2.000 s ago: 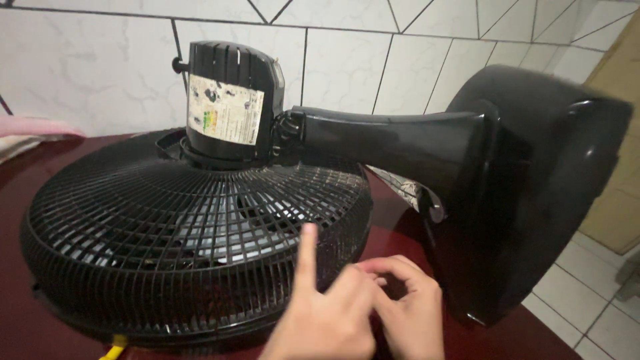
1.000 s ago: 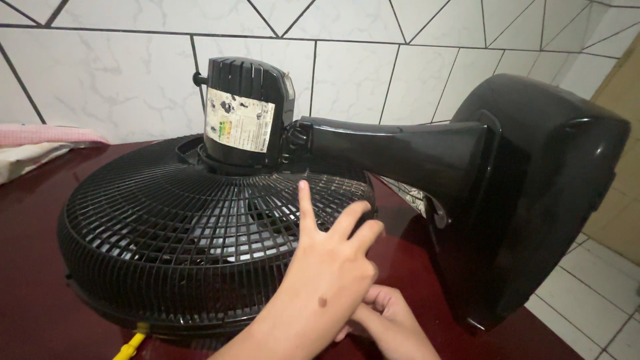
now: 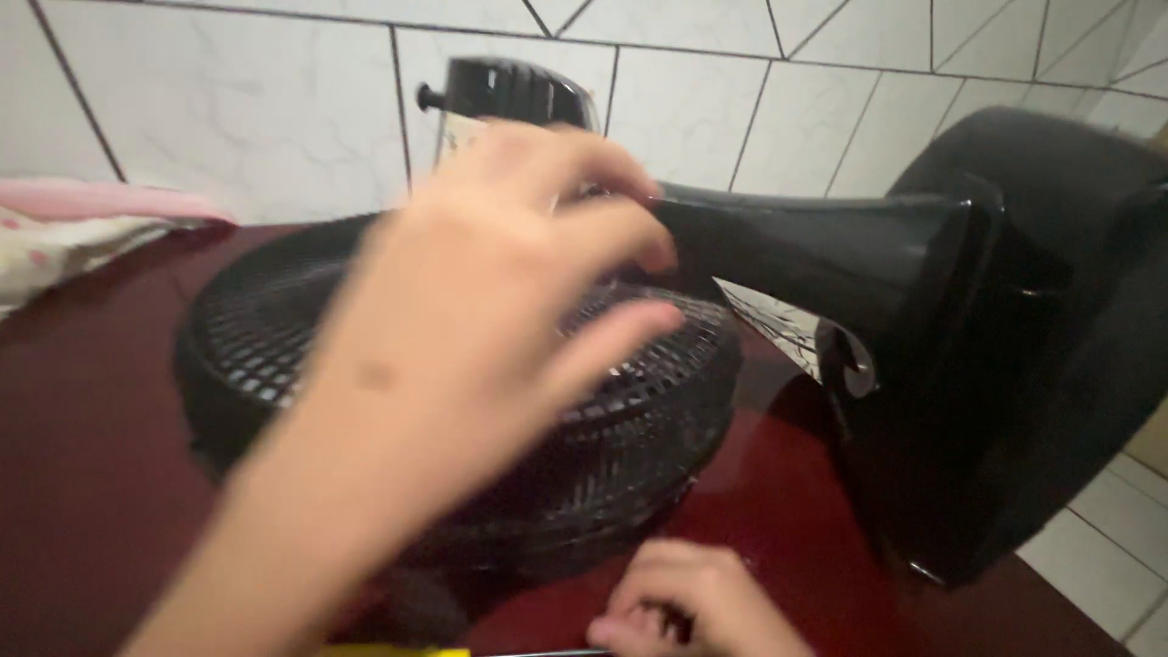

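Observation:
A black electric fan lies face down, its round plastic grille (image 3: 246, 338) on the dark red table. From the motor housing (image 3: 516, 91) the black neck (image 3: 803, 246) runs right to the bulky base (image 3: 1031, 365). My left hand (image 3: 511, 265), blurred, reaches over the grille in front of the housing and neck joint with its fingers parted and curved; nothing shows in it. At the bottom, my right hand (image 3: 693, 593) is curled low near the table; a small dark thing or shadow shows between its fingers. Below lies a yellow-handled tool (image 3: 397, 651) with a thin metal shaft, partly cut off.
The dark red table top (image 3: 73, 456) carries a pink and white patterned cloth (image 3: 91, 214) at the far left. White tiled wall (image 3: 274, 109) stands close behind the fan. A paper-like sheet with dark lines (image 3: 776, 324) shows under the neck. Tiled floor lies beyond the right edge.
My left hand has moved up and forward, from the grille's near side to in front of the motor housing. My right hand, close beside it before, is now apart from it and low.

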